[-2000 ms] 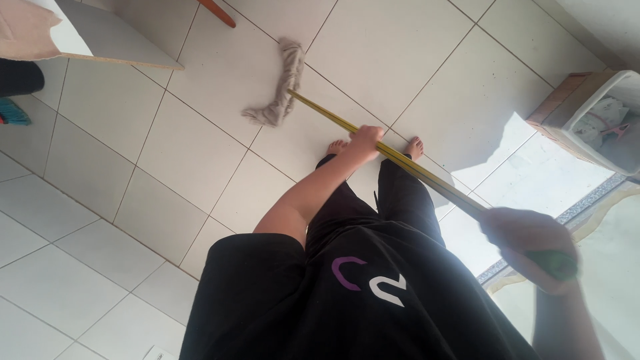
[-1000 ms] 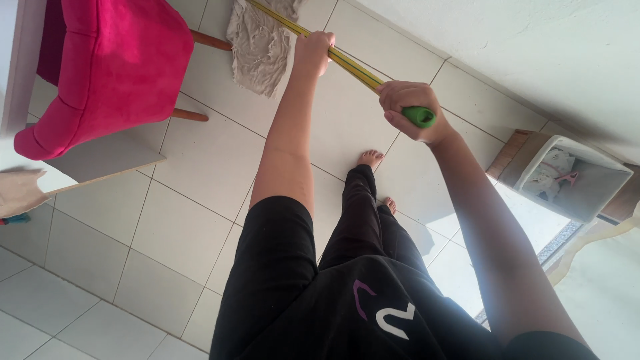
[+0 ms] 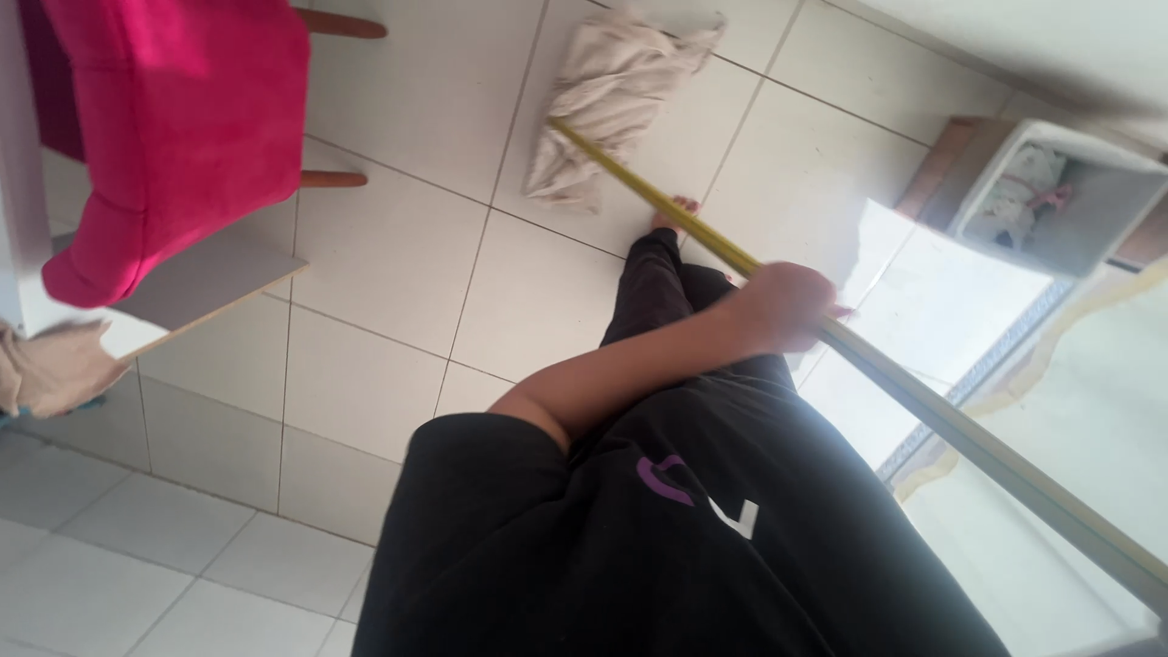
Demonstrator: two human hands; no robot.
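Observation:
My left hand (image 3: 787, 306) is closed around a yellow pole (image 3: 675, 208) at about its visible middle; the hand is blurred. From there the pole runs up and left to a beige floor cloth (image 3: 607, 100), which lies bunched and creased on the tiles around the pole's far end. The other way, the pole slants down past my body to the right edge of the view. My right hand is out of view, apart from what may be a dark sliver at the lower right edge. My bare foot (image 3: 677, 212) stands just below the cloth.
A pink upholstered chair (image 3: 201, 119) with wooden legs is at the upper left, beside a board panel (image 3: 219, 274). At the right stands a grey-white bin (image 3: 1109, 196) with crumpled things inside, near a doorway sill (image 3: 981, 342). A wall runs along the upper right.
The pole's handle end and my right hand have left the view at the right. My left hand is now nearer my body, and the cloth lies farther right and closer to my foot.

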